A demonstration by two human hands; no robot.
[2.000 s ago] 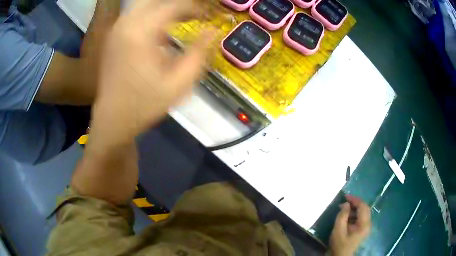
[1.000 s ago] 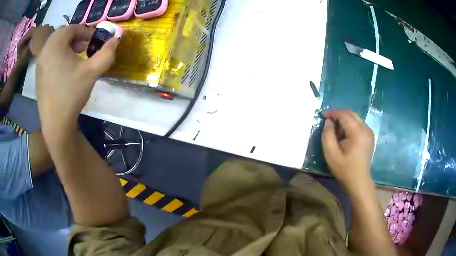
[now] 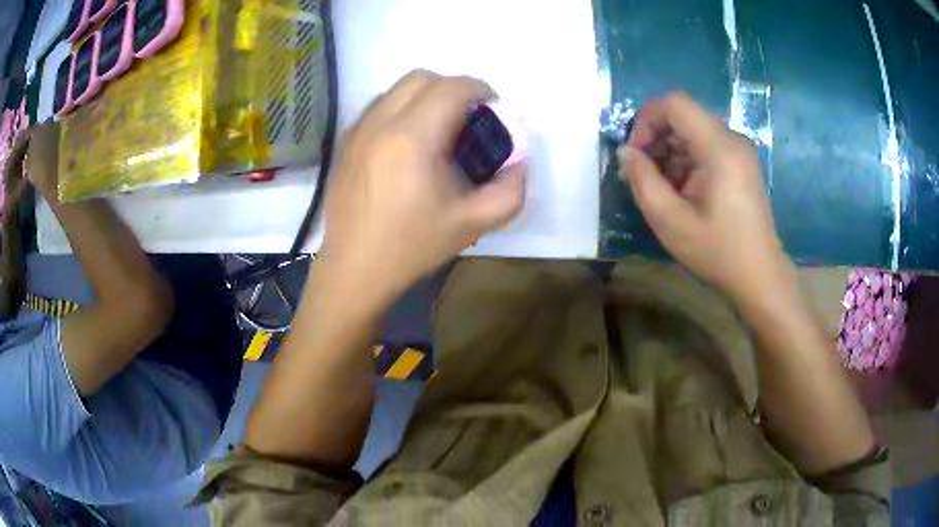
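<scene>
My left hand (image 3: 412,170) holds a pink watch housing (image 3: 518,134) between thumb and fingers above the white bench surface. Its black face (image 3: 484,143) shows, tilted; the fingers hide the rest, and the hand is slightly blurred. My right hand (image 3: 700,175) is over the green mat's left edge, fingertips pinched on a small dark piece (image 3: 628,126). The piece is mostly covered by the fingertips. The two hands are apart.
A yellow-film-topped box (image 3: 134,144) stands at left with pink-framed watches (image 3: 113,41) on it. A black cable (image 3: 327,124) runs beside it. The green mat (image 3: 824,134) lies right. A carton of pink parts (image 3: 873,319) is below right. Another person's arm (image 3: 108,242) is at left.
My left hand has lifted a watch from the yellow-topped box and moved right over the white surface. The view has turned and shifted. My right hand stays by the mat's edge.
</scene>
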